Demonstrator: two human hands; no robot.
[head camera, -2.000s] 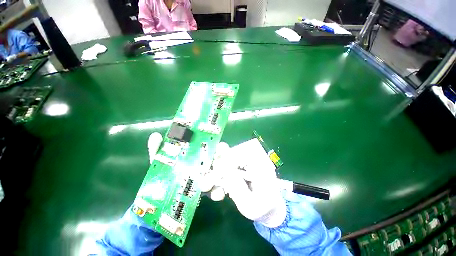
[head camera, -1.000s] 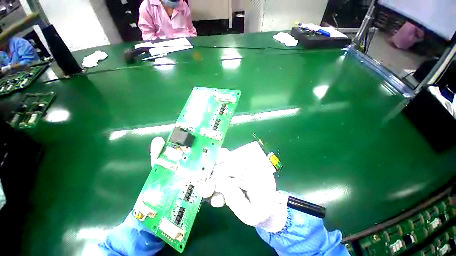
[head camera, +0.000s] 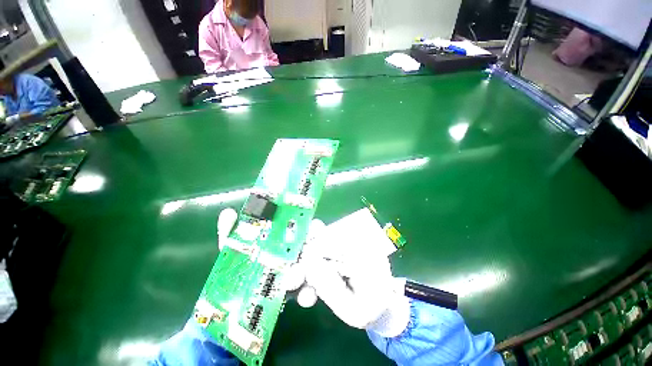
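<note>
A long green circuit board (head camera: 275, 243) with a dark square block and rows of black chips is held tilted above the bench. My left hand (head camera: 227, 226), white-gloved, grips it from beneath at its left edge; mostly the thumb shows. My right hand (head camera: 343, 275), white-gloved, touches the board's right edge and also holds a marker pen (head camera: 431, 294), its dark end sticking out past the wrist. A white label sheet (head camera: 364, 232) lies on the bench behind my right hand. A thin tool with a yellow and green grip (head camera: 394, 234) lies beside the sheet.
A tray of boards (head camera: 600, 336) is at the lower right. A black bin (head camera: 619, 161) stands at the right edge. More boards (head camera: 53, 175) lie at the left. A person in pink (head camera: 234, 39) sits opposite; another in blue (head camera: 30, 96) is at the far left. A black box (head camera: 454, 58) is at the back.
The view has tilted up slightly, so the far bench and the person in pink sit lower. The pen's dark end has swung slightly left. Both hands keep their hold on the board.
</note>
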